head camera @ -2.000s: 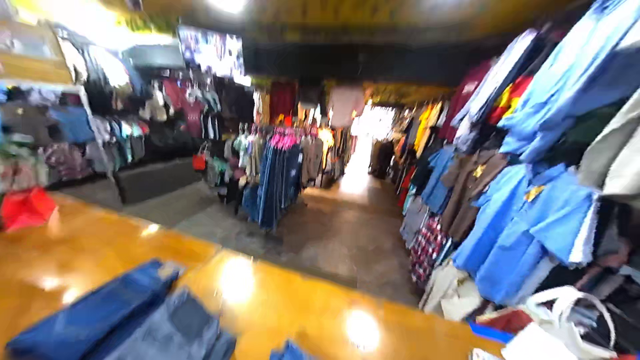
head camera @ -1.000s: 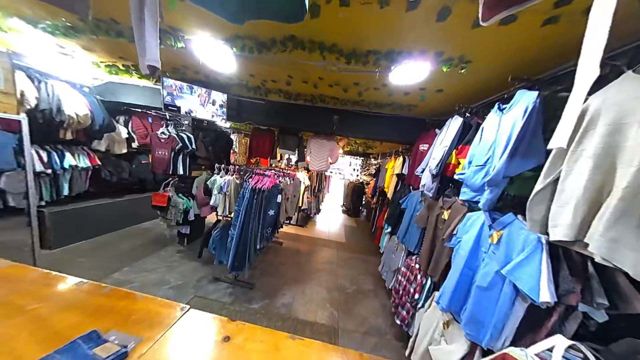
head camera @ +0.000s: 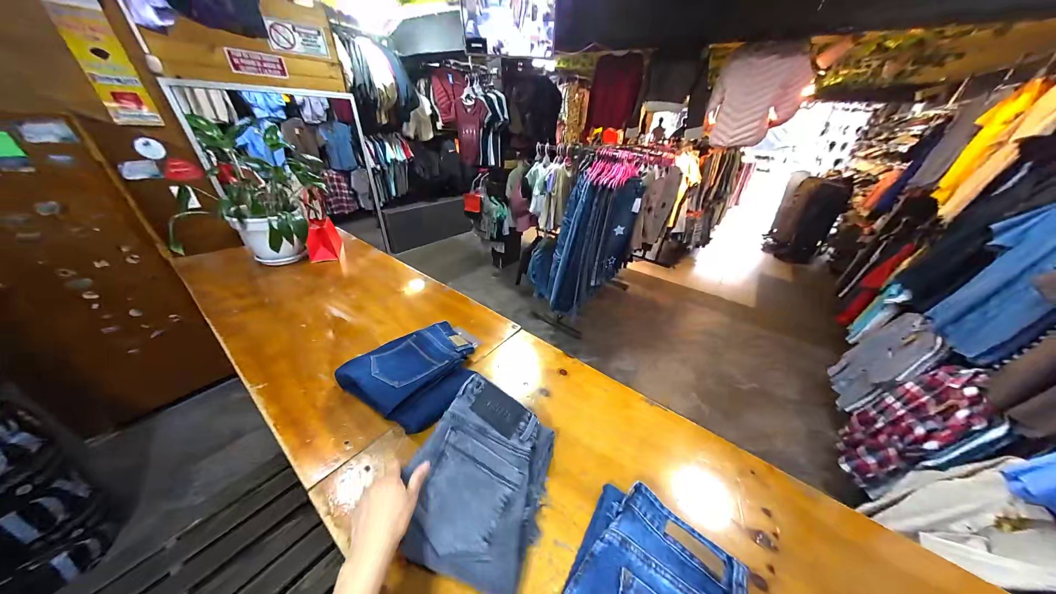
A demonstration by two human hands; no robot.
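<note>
My left hand [head camera: 386, 503] reaches in from the bottom, at the left edge of folded grey jeans [head camera: 470, 487] on the varnished wooden counter [head camera: 330, 313]. Its thumb lies near the grey denim; whether the fingers grip it cannot be made out. Folded dark blue jeans [head camera: 404, 371] lie just behind, touching the grey pair. Another folded blue pair [head camera: 660, 549] rests to the right, at the bottom edge, cut off by the frame. My right hand does not show.
A potted plant [head camera: 276, 235] and a red gift bag [head camera: 323, 239] stand at the counter's far left end. Beyond the counter is a rack of hanging jeans [head camera: 586, 239]. Clothes, including a plaid shirt [head camera: 916, 421], fill the right side. Dark slats [head camera: 231, 528] lie below left.
The view has turned left and down. My left hand has come into view beside the grey jeans.
</note>
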